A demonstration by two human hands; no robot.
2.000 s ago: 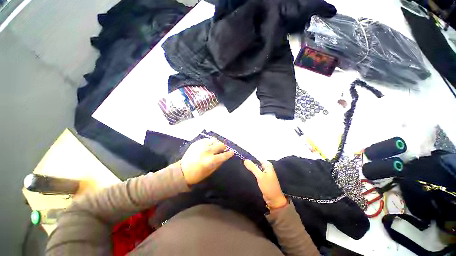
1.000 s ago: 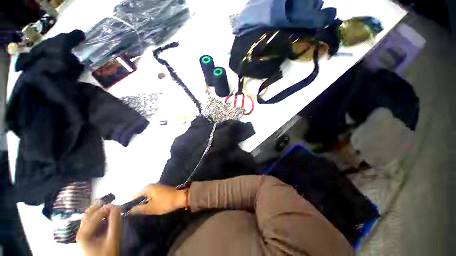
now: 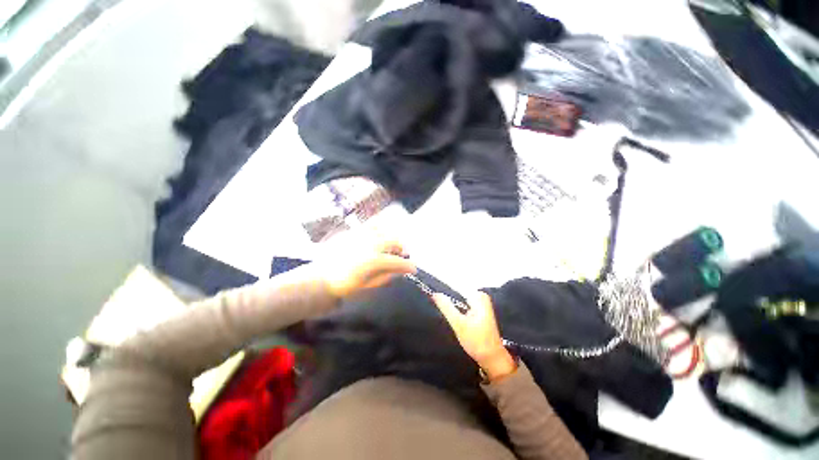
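Observation:
The black garment [image 3: 557, 314] lies over my lap and the table edge. A thin silvery trim [image 3: 561, 349] runs along it to a pile on the right. My right hand [image 3: 471, 328] grips the garment's folded edge, with a short length of trim showing between my hands. My left hand [image 3: 373, 271] has its fingertips closed at the upper end of that edge. Blur hides any needle or thread. A striped pack [image 3: 346, 211] lies beyond my left hand.
White table [image 3: 242, 211] holds a black jacket [image 3: 413, 99], plastic-wrapped garments [image 3: 647, 85], a dark red-brown box [image 3: 548, 115], a dark braid [image 3: 616, 211], silvery trim pile [image 3: 629, 305], black spools [image 3: 687, 252], red-handled scissors [image 3: 684, 349] and black bag [image 3: 777, 292]. Red cloth [image 3: 247, 404] lies lower left.
The view swung right and has come back left. My hands, apart and blurred near the striped pack a second ago, now both lie on the garment edge.

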